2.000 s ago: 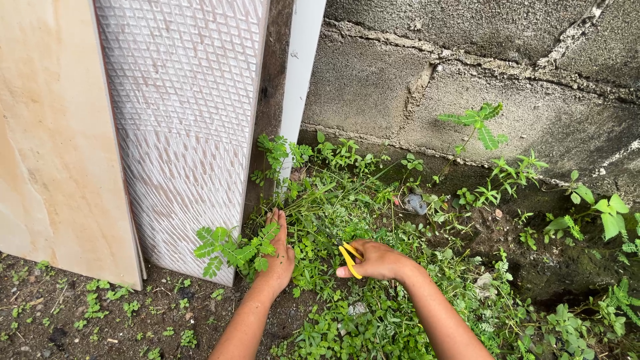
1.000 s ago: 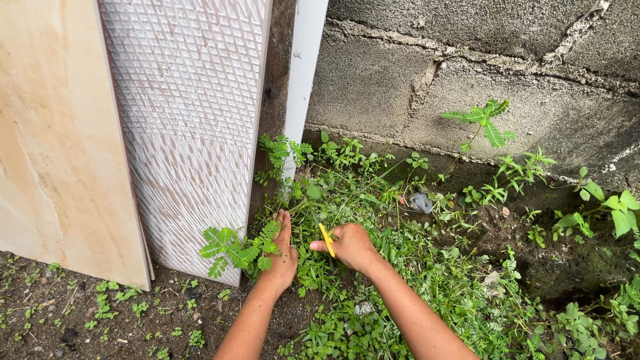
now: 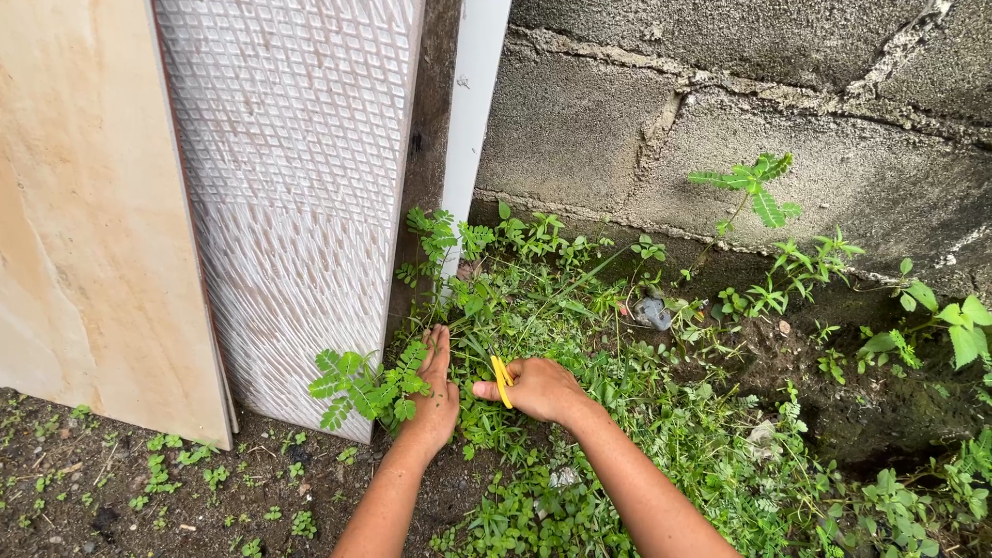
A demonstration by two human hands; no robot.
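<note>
My right hand grips the yellow handles of scissors, whose dark blades point into the low weeds and are mostly hidden. Just left of it, my left hand reaches among the stems by the foot of the leaning boards, fingers extended and close together. Whether its fingers hold a stem cannot be made out. A leafy weed with feathery leaves spreads beside the left hand, in front of the textured tile. Another feathery plant stands upright beyond the fingertips.
A smooth beige tile, a textured white tile, a dark wooden board and a white strip lean at left. A concrete block wall rises behind. A grey stone lies among the weeds near the wall's base.
The scissors' handles, spread apart two seconds ago, now show close together. My left hand stays by the foot of the boards.
</note>
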